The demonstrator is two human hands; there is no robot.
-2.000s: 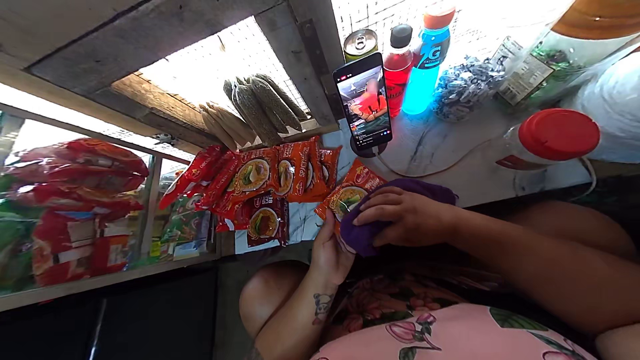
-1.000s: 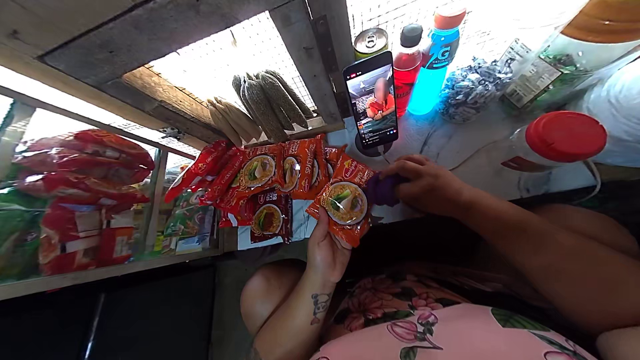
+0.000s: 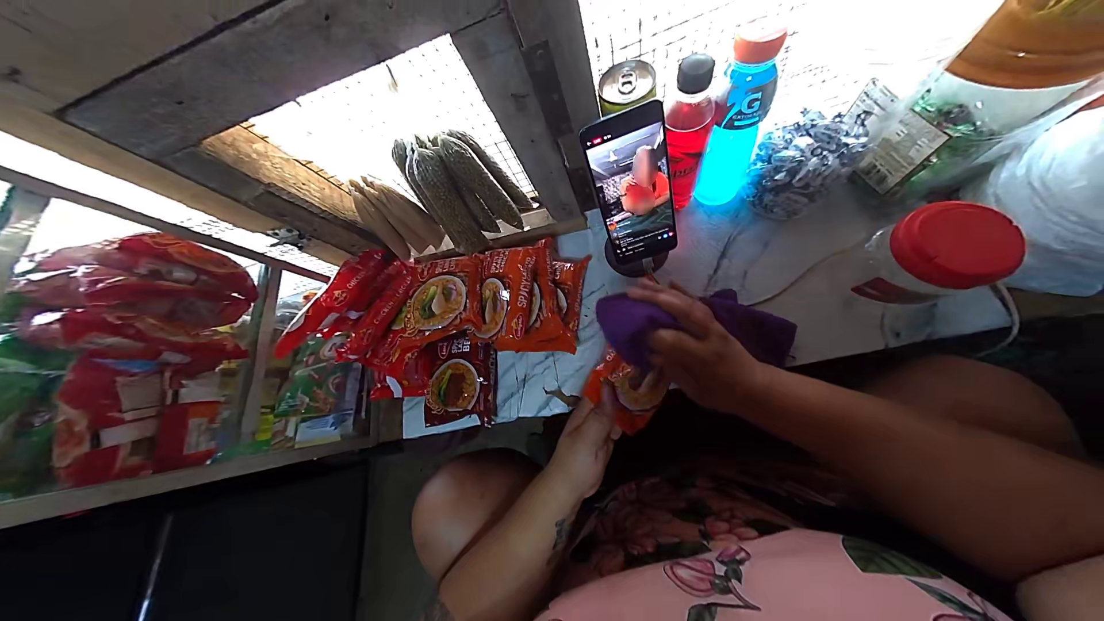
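My left hand point(image 3: 593, 440) grips the lower edge of an orange instant noodle packet point(image 3: 636, 392) above my lap. A purple cloth point(image 3: 630, 328) is bunched under the fingers of my right hand point(image 3: 699, 349), against the upper part of that packet and partly covering it; one end of the cloth trails to the right. Just left of my hands, several orange noodle packets point(image 3: 517, 297) lie overlapped in a row on the marble-patterned surface, with a dark red noodle packet point(image 3: 454, 385) in front of them. Behind my right hand stands a lit smartphone point(image 3: 630, 185).
Behind the phone are a drink can point(image 3: 627, 84), a red drink bottle point(image 3: 687, 129) and a blue Gatorade bottle point(image 3: 733, 129). To the right stands a red-lidded jar point(image 3: 957, 246), with a cable point(image 3: 802, 280) nearby. Shelved red packs point(image 3: 138, 293) fill the left side.
A second ago the packet's front was mostly in view, with the cloth at its right side. Now my right hand and the cloth have moved left over it, and the packet sits lower.
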